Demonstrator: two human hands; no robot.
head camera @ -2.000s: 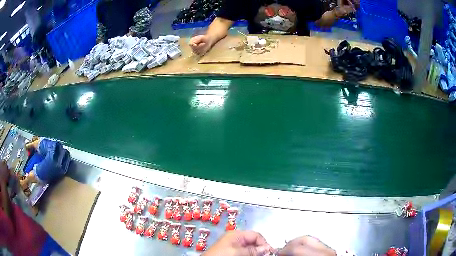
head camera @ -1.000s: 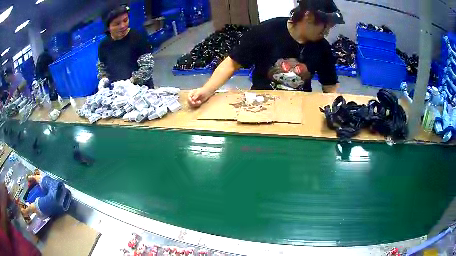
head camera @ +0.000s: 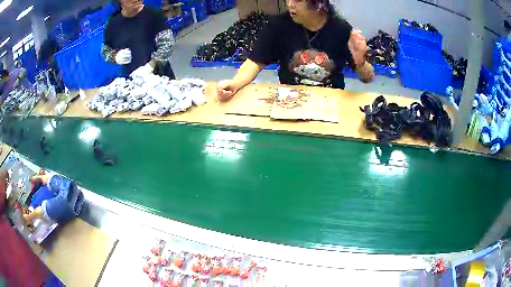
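Observation:
Neither of my hands is in view; the bottom edge of the picture cuts off the near bench. Nearest in front of me, small red-and-white toy figures [head camera: 217, 265] lie in two rows on the shiny metal bench [head camera: 336, 270]. The lower row is partly cut off by the bottom edge, and the figures are blurred. One more small red-and-white part [head camera: 438, 265] lies at the right, beside the parts tub [head camera: 463, 267], which holds a yellow tape roll [head camera: 476, 274].
A green conveyor belt [head camera: 269, 185] crosses beyond the bench, with a dark item [head camera: 104, 156] on it. Across it are white pieces [head camera: 147, 94], a cardboard sheet [head camera: 305, 112], black items [head camera: 406, 120] and two people. At left are cardboard [head camera: 81, 252] and a denim-clothed doll [head camera: 56, 196].
The view tilted up from the bench, then slightly down again. My hands, seen at the bottom two seconds ago, have left the picture. The person opposite has raised one hand.

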